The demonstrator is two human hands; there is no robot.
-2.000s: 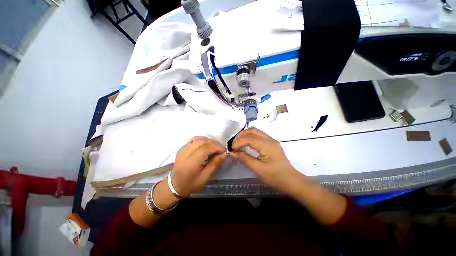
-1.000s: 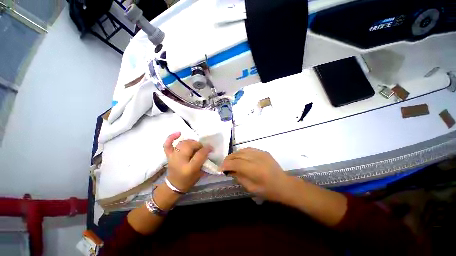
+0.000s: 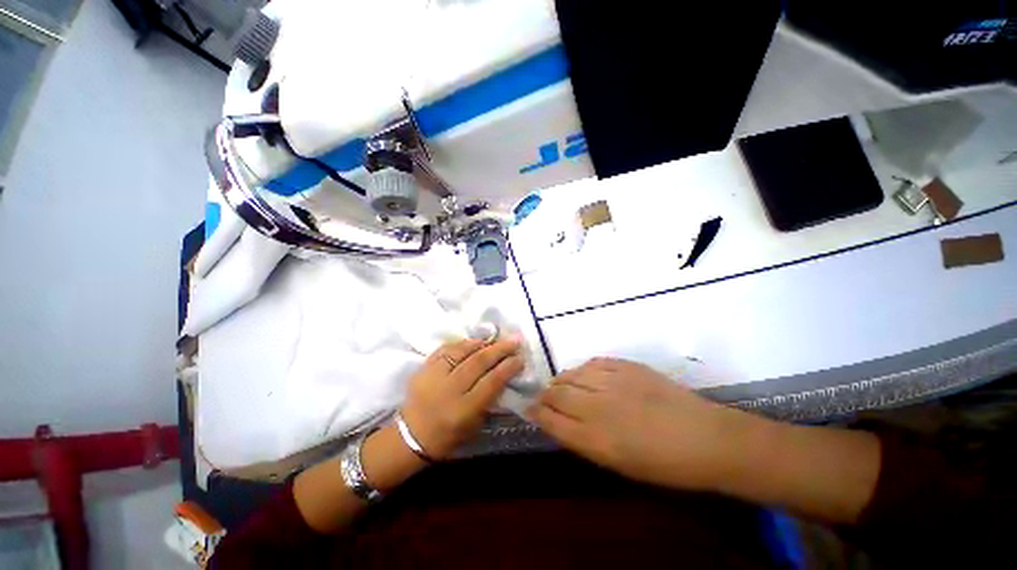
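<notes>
White lining cloth (image 3: 346, 323) lies in folds to the left of and in front of the needle area, with a tan edge at its lower left. A narrow dark strip (image 3: 541, 328) runs from the presser foot area toward my right hand. My left hand (image 3: 463, 390) lies on the cloth, its fingers gripping a bunched fold. My right hand (image 3: 625, 423) pinches the cloth edge just right of it, near the table's front edge. The sewing machine head (image 3: 468, 100) is above, with a blue-grey block (image 3: 488, 258) beside the foot. The needle tip cannot be made out.
A flat black rectangle (image 3: 811, 173) lies right of the needle. A black sliver (image 3: 701, 242) and brown scraps (image 3: 972, 251) lie on the bed. A measuring tape (image 3: 870, 384) runs along the front edge. A dark cloth (image 3: 669, 78) hangs over the machine. Red pipes (image 3: 84, 457) are at lower left.
The camera view has moved closer to the machine. My hands have turned the cloth, which is now more bunched under my left hand. Both hands still hold the cloth near the front edge.
</notes>
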